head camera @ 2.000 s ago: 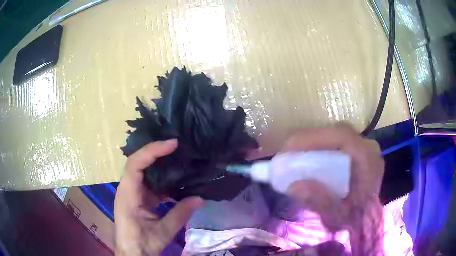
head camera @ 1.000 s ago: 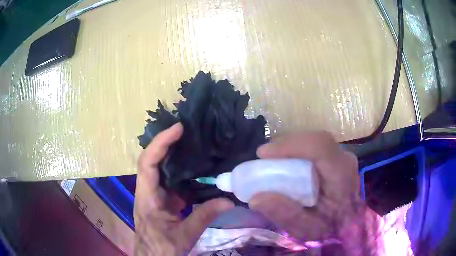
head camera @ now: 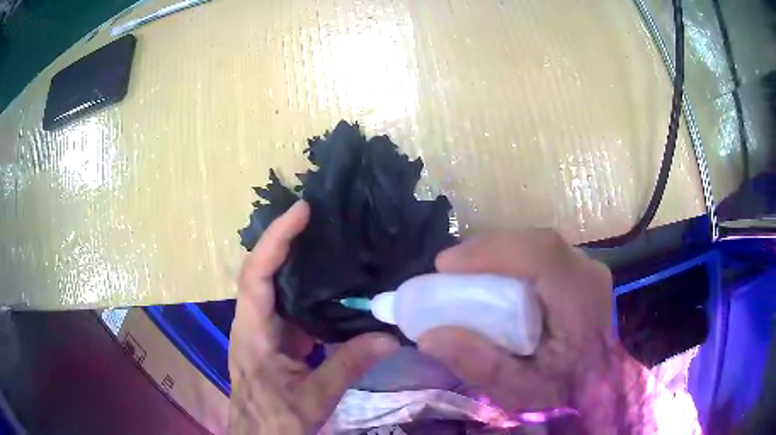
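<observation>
A dark flower head [head camera: 362, 212] with jagged, ruffled edges is at the table's front edge, partly over my lap. My left hand [head camera: 285, 331] holds it from the left and below, with the thumb low and a finger on its upper left side. My right hand [head camera: 527, 314] holds a small white squeeze bottle [head camera: 464, 310] on its side between thumb and fingers. The bottle's thin blue-green tip points left and is at the lower part of the flower; whether it touches is hard to tell. The palm side of my left hand is partly hidden by the petals.
The tan table [head camera: 204, 110] has a glossy covering. A flat black rectangle, like a phone [head camera: 90, 82], lies at the left. A black cable [head camera: 675, 127] runs down the right. A blue bin [head camera: 723, 340] is at the lower right, and a brown cardboard box [head camera: 174, 361] at the lower left.
Over two seconds the bottle has moved left, its tip now at the lower petals. The flower and left hand have shifted a little right in view. The last second shows almost no change.
</observation>
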